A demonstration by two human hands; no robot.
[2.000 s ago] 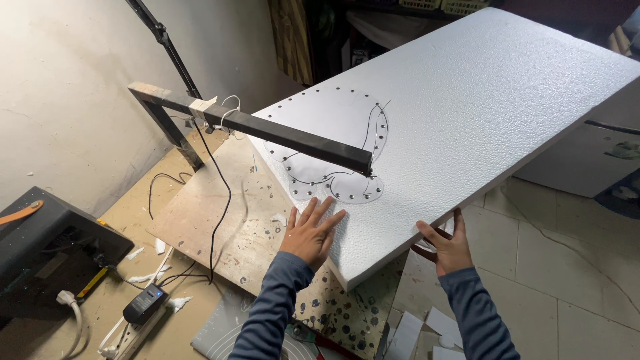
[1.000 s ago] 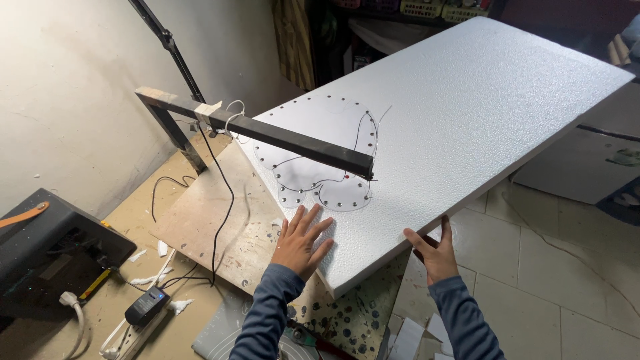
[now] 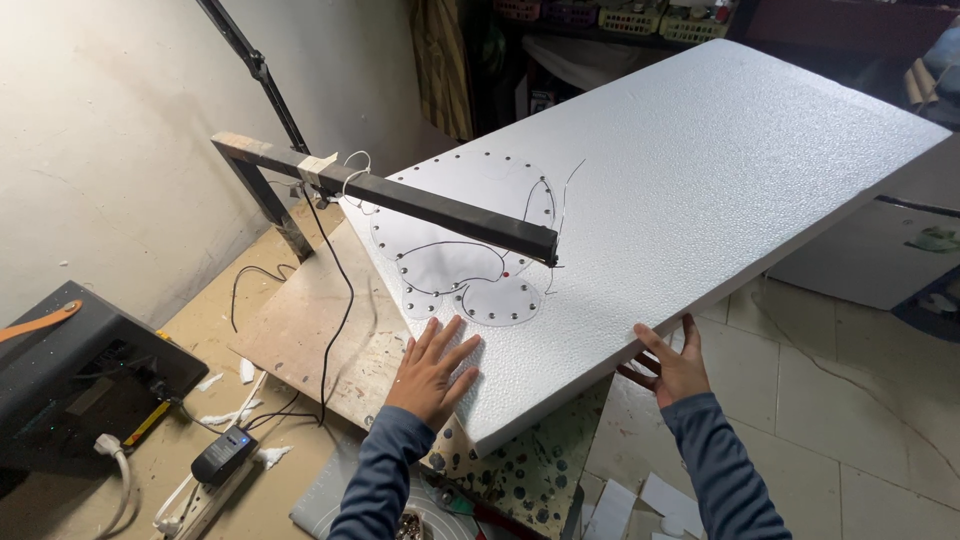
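Note:
A large white polystyrene foam board [image 3: 675, 180] lies at a slant under the arm of a black metal frame [image 3: 450, 210], which looks like a hot-wire cutter. A paper pattern [image 3: 450, 262] with curved lines is pinned to the board's left part by several round-headed pins. My left hand [image 3: 433, 369] rests with spread fingers on the board's near left corner, just below the pattern. At the board's near right edge, my right hand [image 3: 671, 360] grips the side between thumb and fingers. Where the wire meets the foam is hard to see.
The board rests over a wooden worktop [image 3: 322, 322]. A black box [image 3: 82, 375] with an orange strap, a black power adapter [image 3: 225, 454] and a power strip [image 3: 206, 499] stand left. Near my left forearm lie red-handled pliers [image 3: 465, 504]. Paper scraps [image 3: 611, 510] lie lower right.
The foam board with its pattern has turned and shifted slightly under the black arm. My right hand has moved a little along the board's edge; my left hand stays near the same corner.

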